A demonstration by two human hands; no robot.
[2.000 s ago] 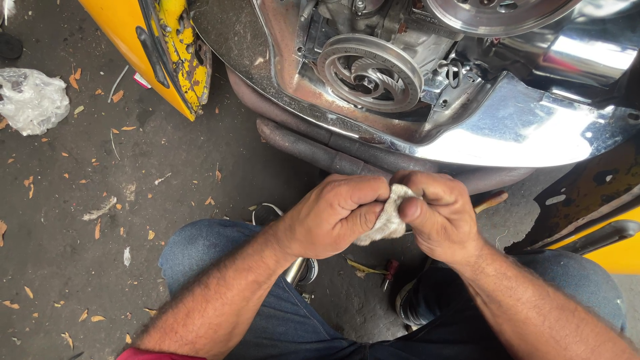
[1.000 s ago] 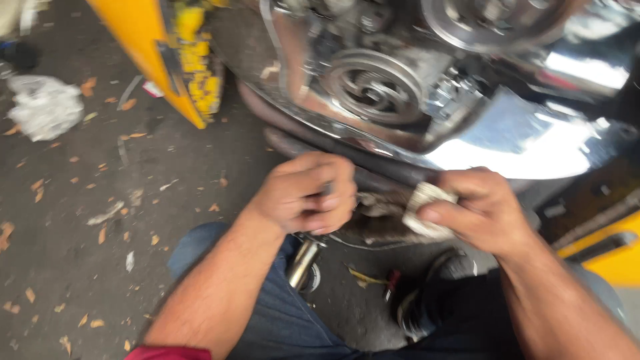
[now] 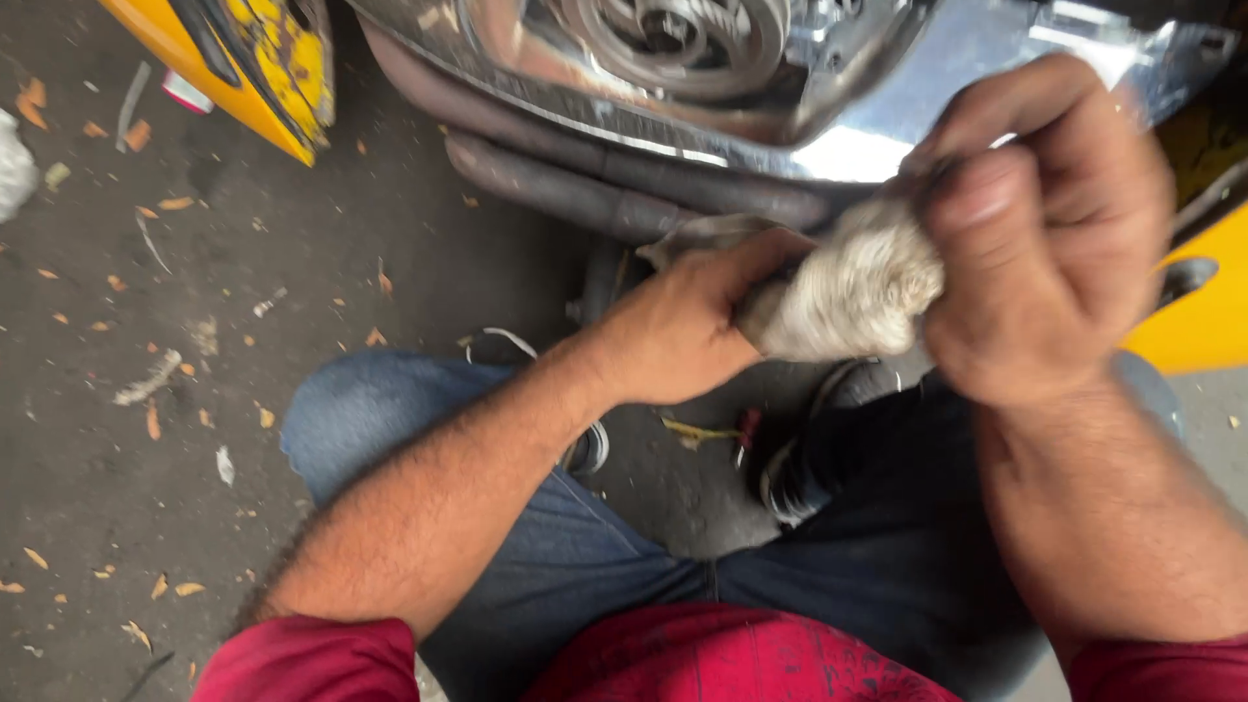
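A bundle of whitish fibrous material [image 3: 858, 288], blurred and soiled, is between my two hands. My left hand [image 3: 697, 312] grips its lower left end, with the fingers mostly hidden behind it. At its upper right, my right hand [image 3: 1038, 234] is raised with thumb and forefinger pinched together at the bundle's edge; blur hides what exactly lies between them. Behind the hands are the engine's metal pulley [image 3: 678, 44] and a shiny chromed panel [image 3: 877, 127].
Dark exhaust pipes [image 3: 556, 185] run under the chromed edge. Yellow body panels stand at the upper left [image 3: 210, 73] and right [image 3: 1204, 317]. Dry leaves and scraps lie on the dark floor [image 3: 322, 253]. A white plastic bag [image 3: 12, 166] is at the left edge, and a shoe [image 3: 788, 487] shows between the legs.
My hands, apart one second ago, are together at the whitish bundle. My left hand has moved onto it. The view has shifted downward.
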